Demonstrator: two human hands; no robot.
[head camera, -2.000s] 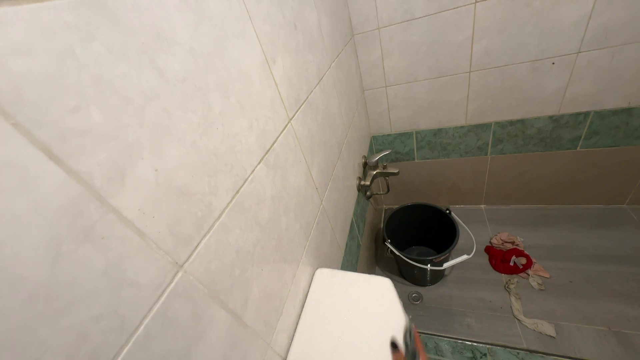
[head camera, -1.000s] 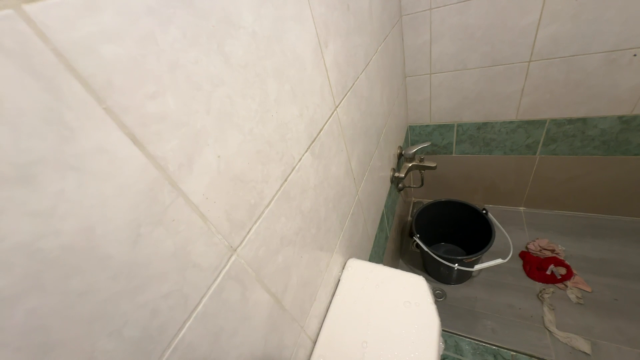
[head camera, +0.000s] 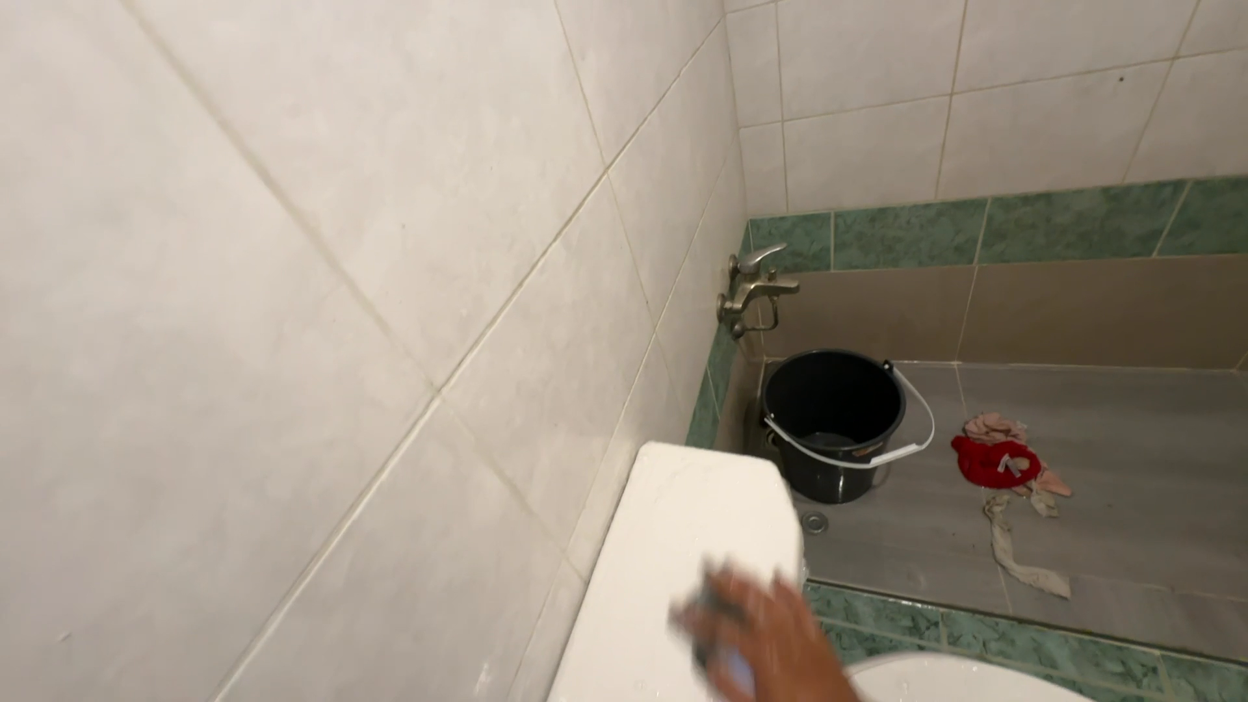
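My right hand (head camera: 760, 634), blurred, reaches in from the bottom over the white toilet cistern lid (head camera: 697, 517). Its fingers are bent around a small dark object (head camera: 717, 616) with a bluish part, perhaps a scrubbing pad; the blur hides its exact kind. Whether the object touches the lid cannot be told. My left hand is out of view. Wet marks and small specks show on the lid, which stands against the tiled wall. Below and to the right of the hand, part of a white toilet seat or its lid (head camera: 960, 681) shows.
A black bucket (head camera: 829, 478) with a white-gripped wire handle stands in the tiled shower area, below a metal mixer tap (head camera: 765, 288). A floor drain (head camera: 815, 523) lies near it. Red cloth (head camera: 985, 463), pink cloth (head camera: 994, 427) and a beige strip of cloth (head camera: 1019, 561) lie on the floor.
My right hand, out of view one second ago, is now over the cistern lid. Two seconds ago only fingers showed at the lid's right edge. Bucket and cloths lie as before.
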